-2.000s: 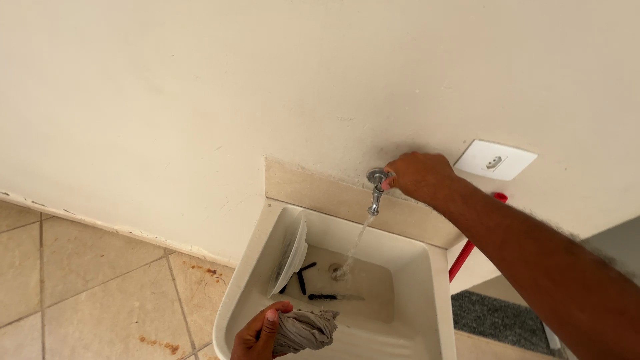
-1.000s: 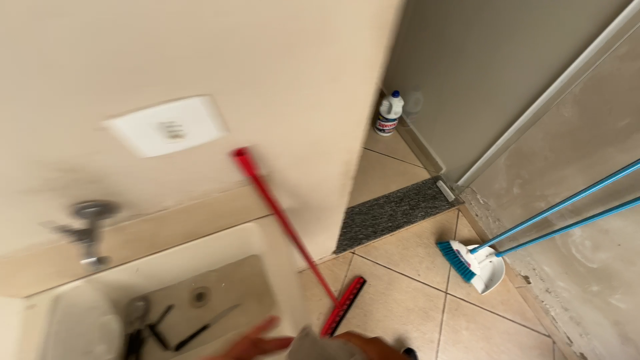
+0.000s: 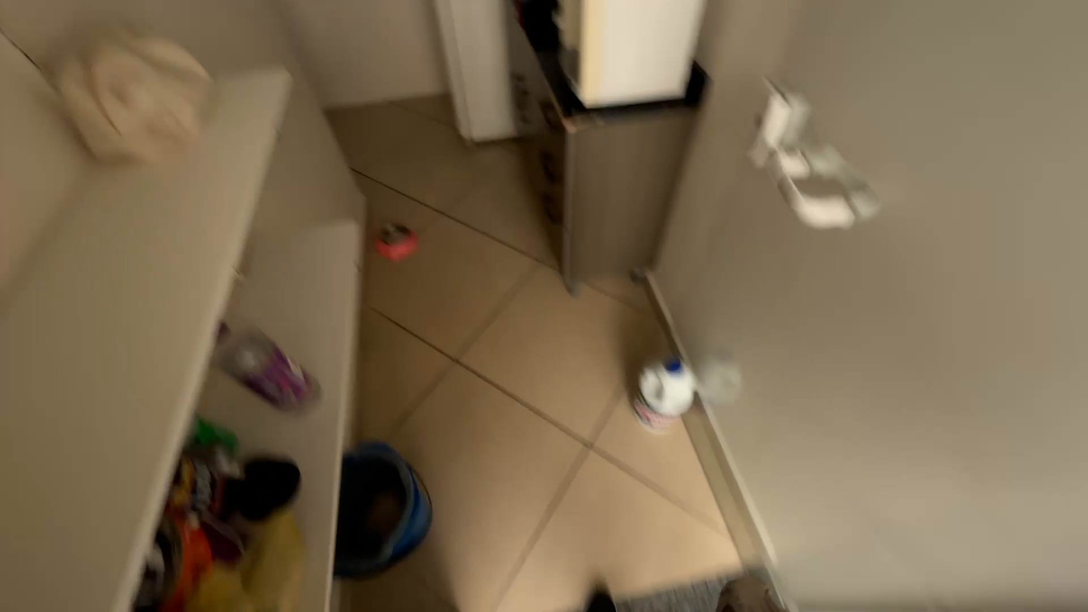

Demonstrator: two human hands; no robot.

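Neither of my hands shows clearly in the head view, so what they hold cannot be told. Blur softens the whole picture. On the tiled floor beside the right wall stands a white plastic bottle (image 3: 665, 391) with a blue cap. A blue bucket (image 3: 382, 514) is on the floor against the shelf unit at the left. A clear and purple bottle (image 3: 268, 370) lies on the lower shelf, and in front of it are a yellow cloth (image 3: 272, 561) and several colourful packages (image 3: 191, 527).
The shelf unit (image 3: 144, 280) bounds the left side, with a beige cloth (image 3: 136, 93) on top. A small red object (image 3: 396, 242) lies on the floor. Farther back stands a wooden-look cabinet (image 3: 620, 187). A white bracket (image 3: 816, 174) juts from the right wall.
The view has swung from the sink and tap to a passage with shelves. Both hands, one of them with the grey cloth two seconds ago, have left the picture.
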